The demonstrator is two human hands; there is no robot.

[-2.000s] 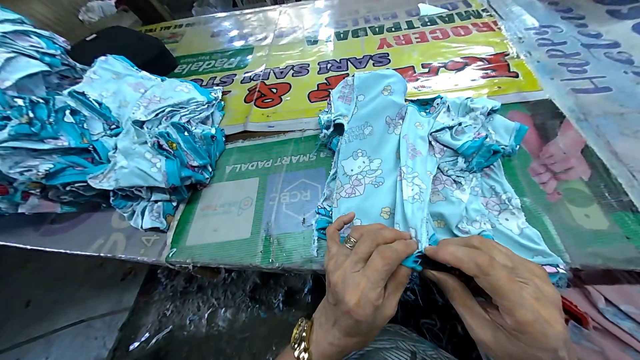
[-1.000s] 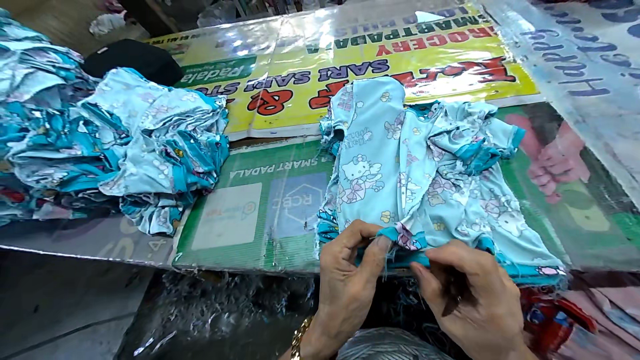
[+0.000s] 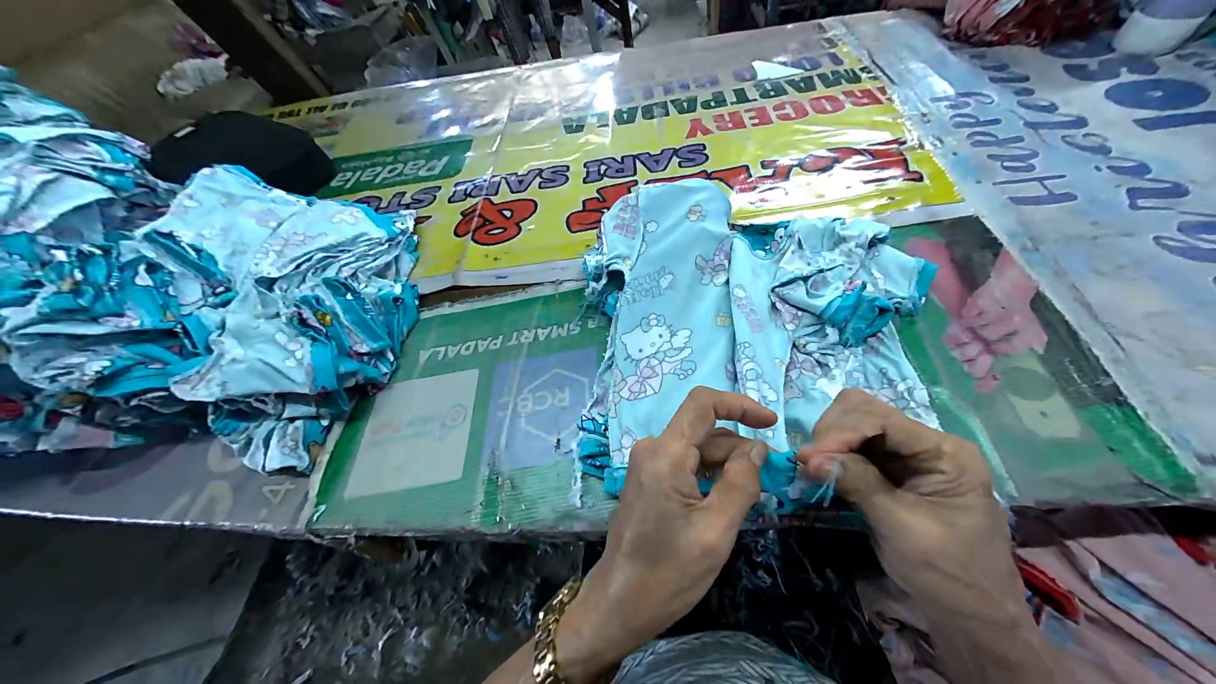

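Small light-blue printed garments [image 3: 665, 323] with teal trim lie in a layered stack at the table's front edge. My left hand [image 3: 689, 494], a gold bracelet at its wrist, pinches the teal hem [image 3: 777, 473] between thumb and fingers. Close by on the right, my right hand [image 3: 898, 494] grips the same hem, with loose thread ends at its fingertips. Teal cuffs and a bunched sleeve [image 3: 845, 285] show on the stack's right side. Whether a small tool is inside the right hand, I cannot tell.
A high pile of similar garments [image 3: 256, 275] stands at the left, with a black cloth item [image 3: 242, 152] behind it. Printed sheets under clear plastic [image 3: 532, 180] cover the table [image 3: 418, 518]. Pink fabric [image 3: 1102, 589] lies below the edge at the right; lint and scraps are beneath.
A small patterned part of the hem that stood turned up between my hands one second ago no longer shows. Both hands remain at the front hem, closer together than then.
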